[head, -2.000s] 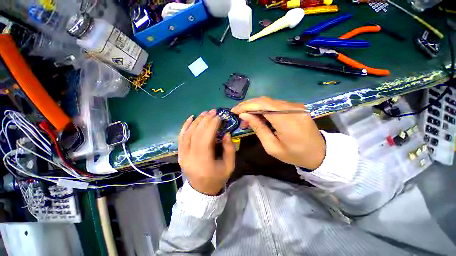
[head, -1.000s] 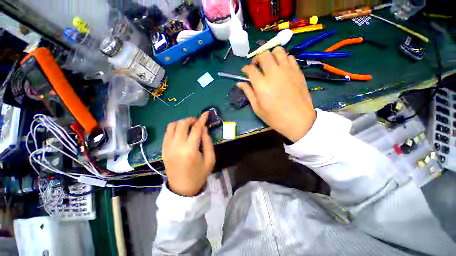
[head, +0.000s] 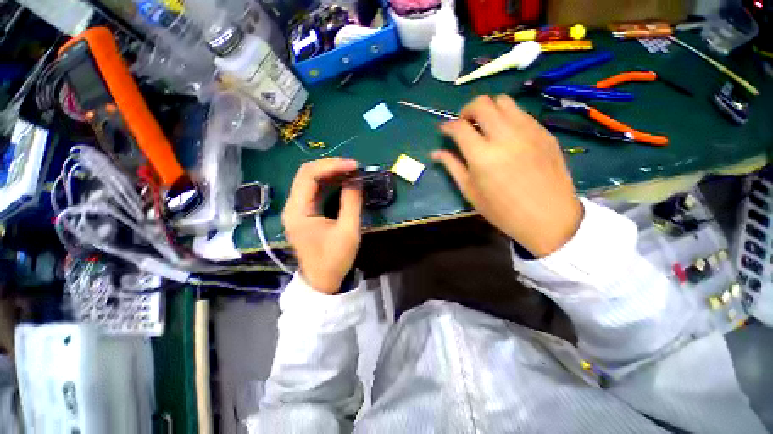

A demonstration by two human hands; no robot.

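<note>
A small dark rounded-square watch part (head: 379, 188) is at the bench's front edge, beside a white square with a yellow edge (head: 408, 168). My left hand (head: 325, 222) has thumb and index finger closed on its left side, partly covering it. My right hand (head: 515, 176) is to the right, blurred, thumb and fingers apart, with nothing seen between them. Thin silver tweezers (head: 424, 108) lie on the mat, their right end running under my right fingertips. A light blue square (head: 378, 115) lies left of the tweezers.
Pliers with blue and orange handles (head: 623, 134) lie at right. Behind are a white bottle (head: 447, 52), a cream brush-like tool (head: 500, 64) and a blue bin (head: 347, 56). At left are a labelled bottle (head: 264, 78), an orange-edged meter (head: 127, 106), white cables and a small watch (head: 251, 198).
The view has shifted. My right hand has drawn back from the tweezers, which stay on the mat. The dark part seen beside them is no longer visible there. My left thumb and index finger have closed around a watch part.
</note>
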